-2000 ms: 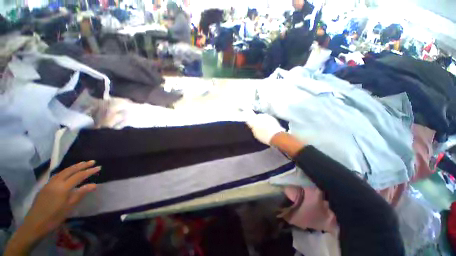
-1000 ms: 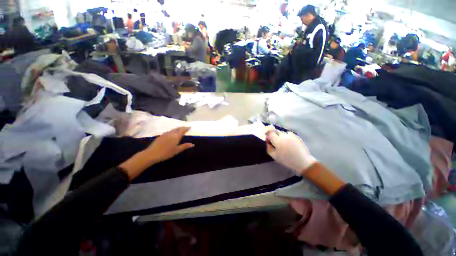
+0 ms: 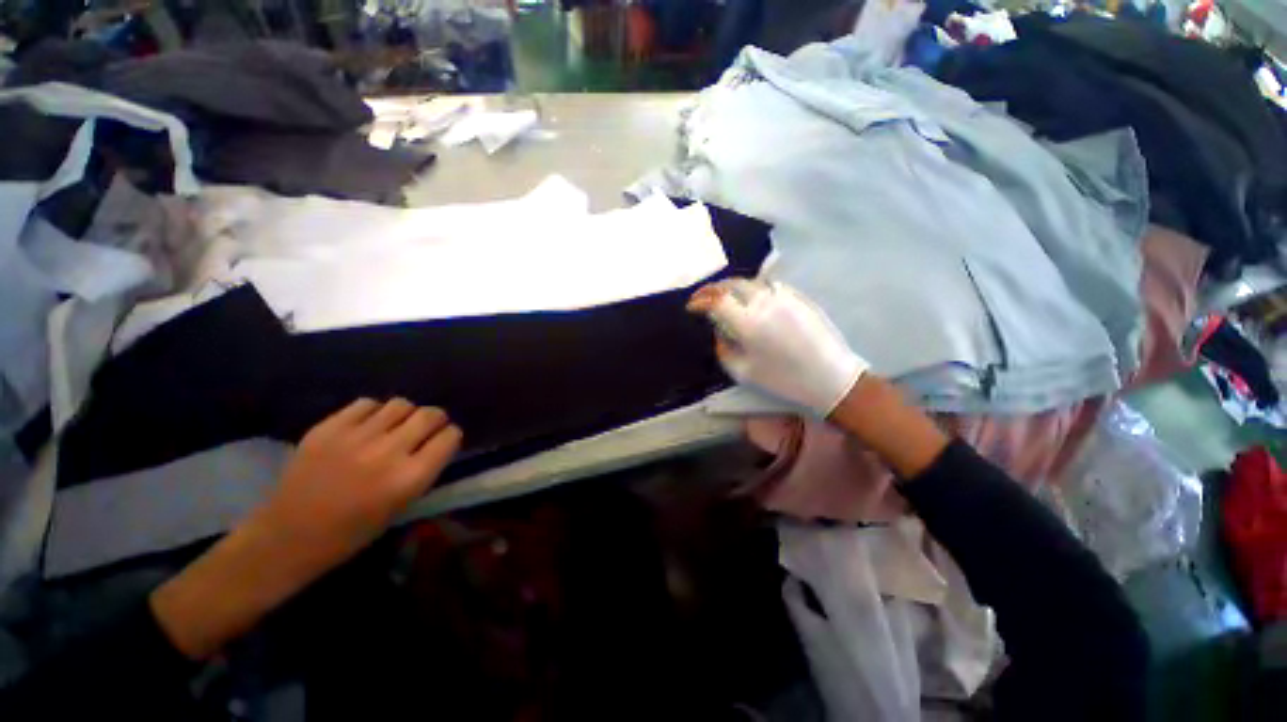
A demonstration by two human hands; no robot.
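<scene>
Black cut panels point(image 3: 494, 370) lie lengthwise across the table's front edge. A white panel point(image 3: 466, 261) lies along their far side. A pale grey-lilac panel point(image 3: 162, 501) shows at the left end; farther right, black fabric covers that band. My bare left hand point(image 3: 374, 451) lies on the black fabric at the near edge, fingers together and bent; its thumb is hidden, so its grip cannot be told. My right hand point(image 3: 786, 343), in a white glove, has its fingers curled at the right end of the black panels and pinches their edge.
Light blue garments point(image 3: 903, 226) are piled at the right over dusty-pink garments point(image 3: 847, 473). Dark grey cloth point(image 3: 240, 106) and white-lilac offcuts point(image 3: 28, 282) lie at the left. White scraps point(image 3: 487, 124) lie on the far side of the table point(image 3: 600, 148). Dark garments stand beyond the blue pile.
The view has tilted down. My left hand has moved from the far edge to the near edge. Black fabric now covers much of the grey-lilac band, and more of the white panel shows.
</scene>
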